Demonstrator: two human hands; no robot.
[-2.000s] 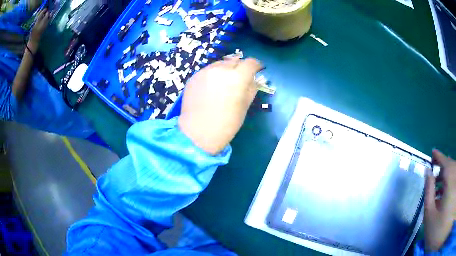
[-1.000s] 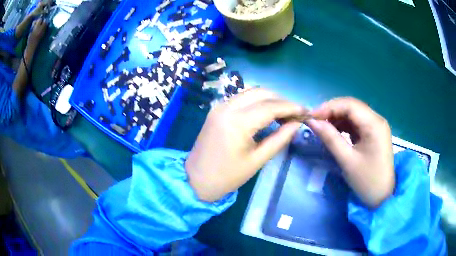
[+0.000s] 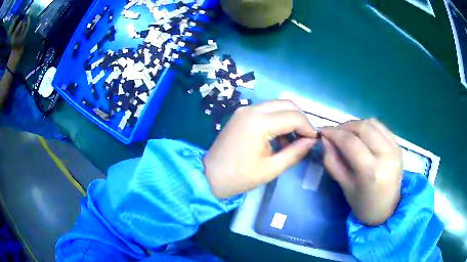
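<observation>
A dark tablet housing [image 3: 307,215] with flat white pads lies on a white sheet [image 3: 246,217] at the lower right. My left hand [image 3: 261,146] and my right hand [image 3: 363,164] meet fingertip to fingertip over its upper part. They pinch a tiny dark piece [image 3: 318,135] between them, probably a flex cable, mostly hidden by the fingers. My hands also cover the housing's upper middle and camera corner. A loose pile of black-and-white flex cables [image 3: 221,82] lies on the green mat left of the sheet.
A blue tray [image 3: 125,134] full of black-and-white strips stands at the upper left. A round tan container [image 3: 258,11] is at the top, with a pale strip [image 3: 301,25] beside it. Another panel's edge shows at the top right. Another person's hand [image 3: 19,33] is at the far left.
My left hand has come from the loose pile to the housing, and my right hand has left the housing's right edge to meet it. Since a second ago both stay together; the view has shifted.
</observation>
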